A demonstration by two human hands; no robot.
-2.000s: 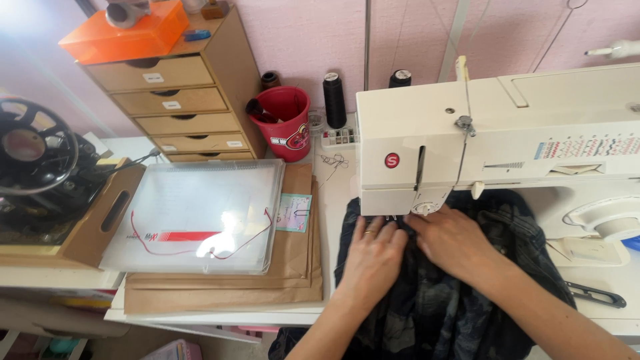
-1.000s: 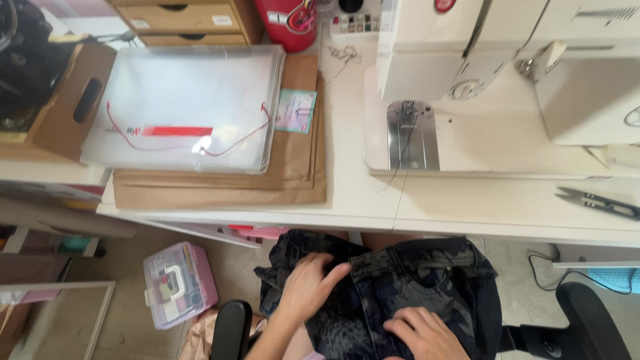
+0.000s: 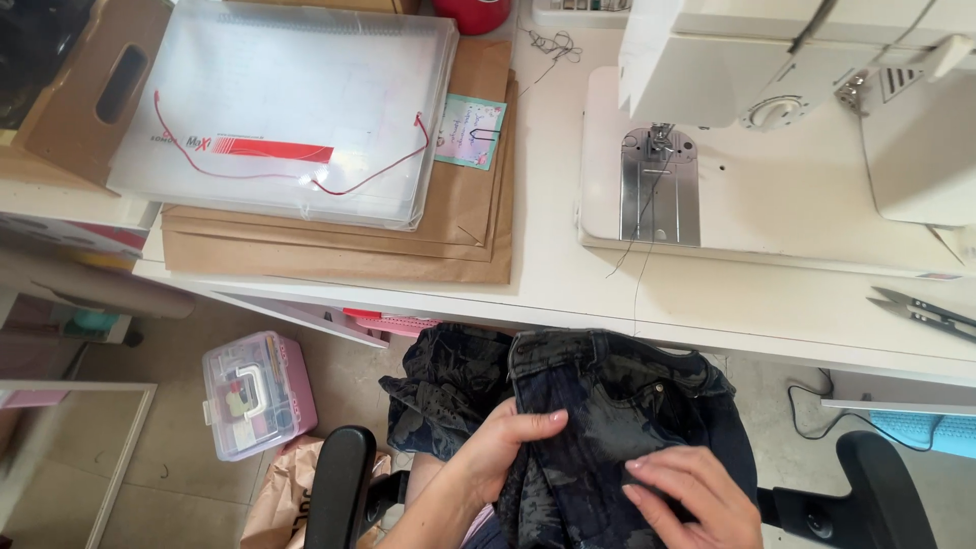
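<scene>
Dark patterned denim trousers (image 3: pixel 610 427) lie over the lap, below the table's front edge, with the waistband, a belt loop and a pocket rivet uppermost. My left hand (image 3: pixel 499 450) grips the fabric near the fly, thumb on top and fingers hidden underneath. My right hand (image 3: pixel 686 488) rests over the front of the trousers with curled fingers; whether it pinches any cloth cannot be told. Behind them stands a white sewing machine (image 3: pixel 762 194), its metal needle plate (image 3: pixel 660 198) bare of fabric. Loose threads trail from the needle area over the table edge.
Thread snips (image 3: pixel 926 313) lie on the white table (image 3: pixel 564 267) at the right. A clear plastic folder (image 3: pixel 290 91) rests on brown paper envelopes (image 3: pixel 335 255) at the left. Black chair armrests (image 3: pixel 343 488) flank the lap. A pink sewing box (image 3: pixel 259 396) stands on the floor.
The trousers, under the machine's needle area two seconds ago, are now over the lap, and both hands came down with them. Since one second ago, the waistband has been raised. The view has tilted down.
</scene>
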